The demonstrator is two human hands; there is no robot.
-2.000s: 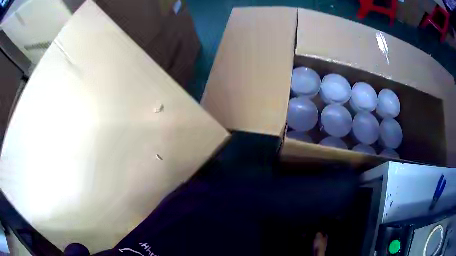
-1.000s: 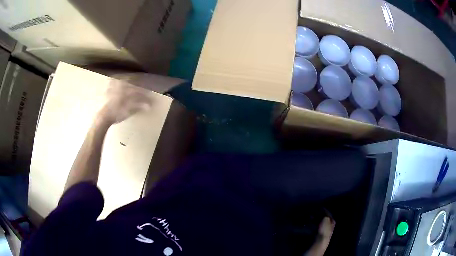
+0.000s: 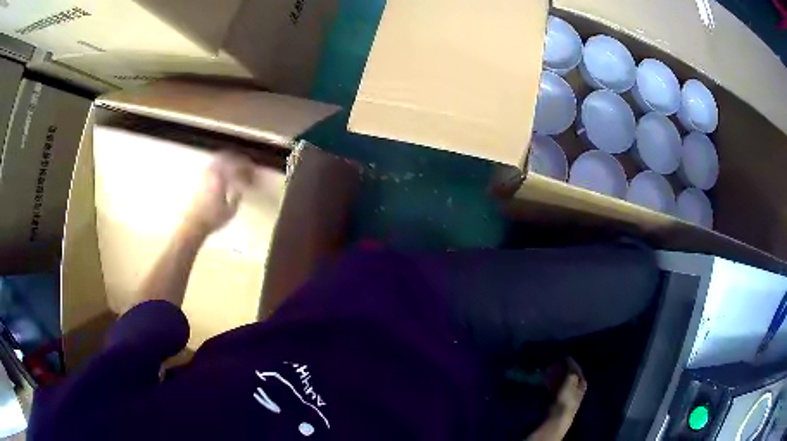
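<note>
A large tan cardboard sheet [image 3: 142, 202] lies inside the walls of an open carton [image 3: 78, 258] at the left. My left hand [image 3: 229, 188], bare and motion-blurred, rests on the sheet's upper right part and does not appear to grip it. The exact finger positions are blurred. My right hand [image 3: 567, 388] is low at the right, in the dark area beyond my thigh. It is small and partly in shadow, and I cannot tell whether it holds anything.
An open carton [image 3: 595, 202] at the upper right holds rows of white bowls [image 3: 608, 121]. Closed cartons [image 3: 155, 43] stand at the upper left. A white table [image 3: 742, 314] and a machine with a green button [image 3: 700, 417] are at the lower right. Green floor [image 3: 414, 185] shows between the cartons.
The cardboard sheet, raised over the left side at first, has come down and now lies within the left carton's walls. My left hand came into view and has stayed on the sheet.
</note>
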